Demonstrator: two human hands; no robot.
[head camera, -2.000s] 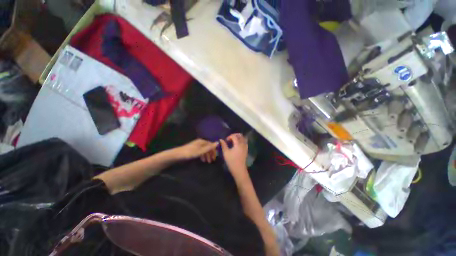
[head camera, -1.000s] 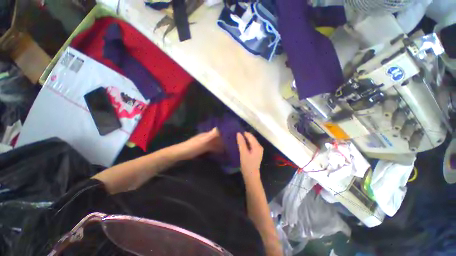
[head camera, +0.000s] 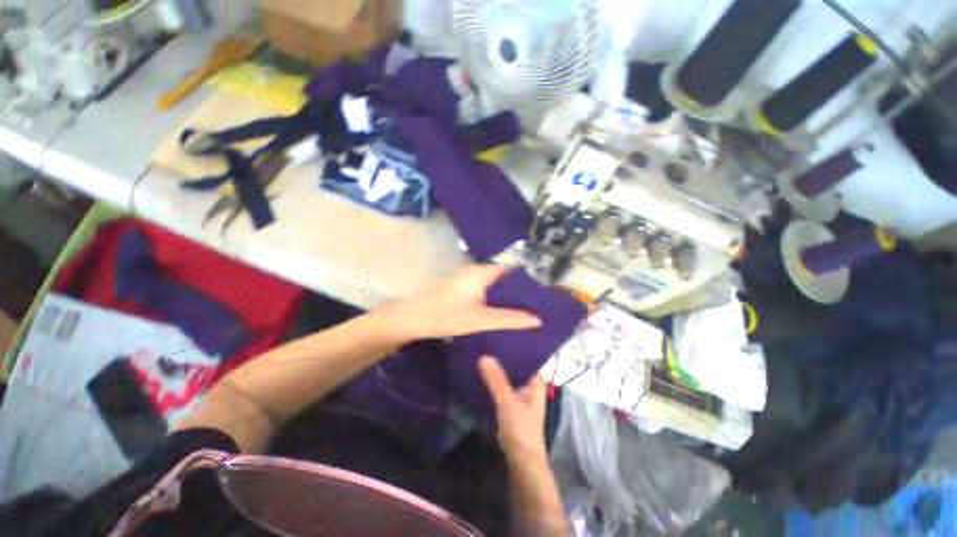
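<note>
A dark purple fabric piece (head camera: 533, 341) lies across my hands at the front edge of the machine table, just in front of the overlock machine (head camera: 640, 226). My left hand (head camera: 456, 306) lies flat on top of the piece, fingers stretched to the right. My right hand (head camera: 514, 404) holds its lower edge, thumb and fingers spread, fingers partly hidden by the cloth. More purple fabric hangs below in the shade over the lap. The needle area is partly hidden behind the cloth.
A long purple panel (head camera: 467, 189) lies left of the machine, beside the blue-striped bundle (head camera: 378, 180). A desk fan (head camera: 514, 47) and thread cones (head camera: 735, 47) stand behind. White scraps (head camera: 614, 351) lie at the front right. A phone (head camera: 126, 407) lies at lower left.
The view has swung up and right, showing the fan and cones. Both hands have risen from the lap to the table edge with the purple fabric, now spread wider.
</note>
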